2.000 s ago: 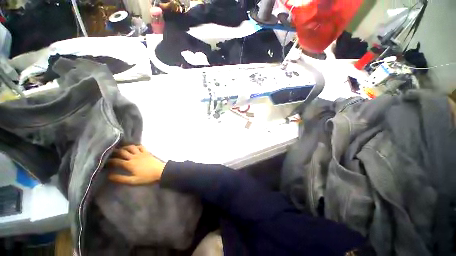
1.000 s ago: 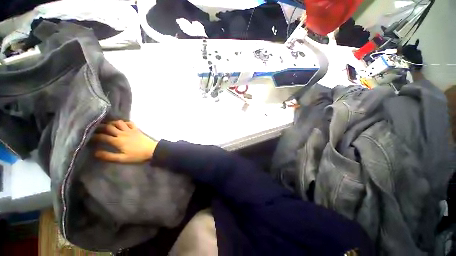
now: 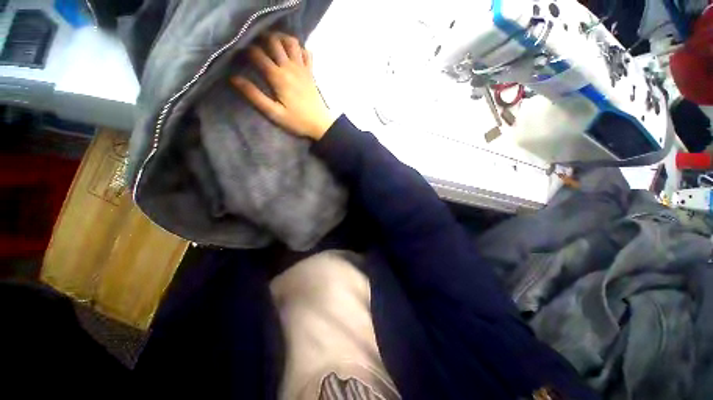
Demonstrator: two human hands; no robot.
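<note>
A grey jacket point(image 3: 266, 172) hangs over the table's left part and down to the lap. Its pale toothed zipper point(image 3: 167, 109) curves along the left edge. My right hand point(image 3: 285, 87) lies palm down on the cloth beside the zipper, fingers spread, in a dark blue sleeve. My left hand is not visible; whether the jacket covers it cannot be told. The white sewing machine point(image 3: 582, 58) with blue trim stands right of the jacket, and no cloth shows under its needle area.
Red-handled scissors point(image 3: 510, 95) and small brown pieces lie by the machine. A heap of grey garments point(image 3: 625, 289) is at the right. A cardboard box point(image 3: 117, 226) stands below left. The white table's front edge point(image 3: 485, 191) runs below the machine. Another white surface point(image 3: 70, 101) is at the left.
The view has turned down and left, so table and machine look tilted and the box shows more. My right hand stays spread on the jacket.
</note>
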